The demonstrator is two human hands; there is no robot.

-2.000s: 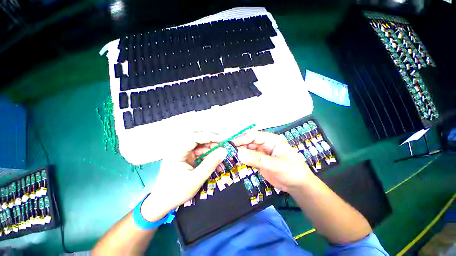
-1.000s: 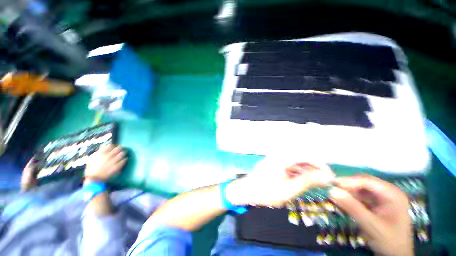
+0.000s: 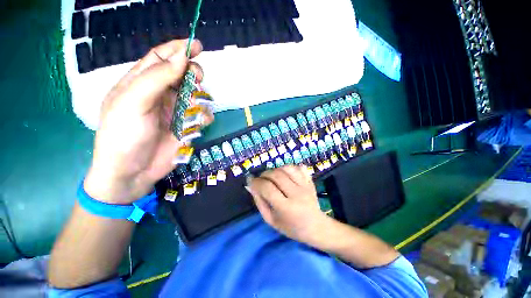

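Observation:
My left hand (image 3: 140,125), with a blue wrist band (image 3: 108,201), is raised left of the tray. It grips a thin green panel strip (image 3: 194,29) and several small circuit boards (image 3: 184,99), whose yellow-and-white wired ends (image 3: 193,119) hang at its palm side. The black foam tray (image 3: 212,212) lies near my lap with two rows of wired boards (image 3: 279,129); the lower row fills the right part. My right hand (image 3: 285,201) is low over the tray at the left end of the lower row, fingers bent together; whether it holds a board is hidden.
Small black parts (image 3: 192,26) lie in rows on the white foam sheet (image 3: 279,73). A dark empty tray (image 3: 365,189) is right of my right hand. Stacked black trays (image 3: 434,70) stand at right, with a pale paper (image 3: 379,51) beside them. Cartons (image 3: 460,244) are beyond the yellow floor line.
The view has swung back from the left, and the neighbouring person is out of sight. My hands have parted: the left is raised with the strip, the right is down at the tray.

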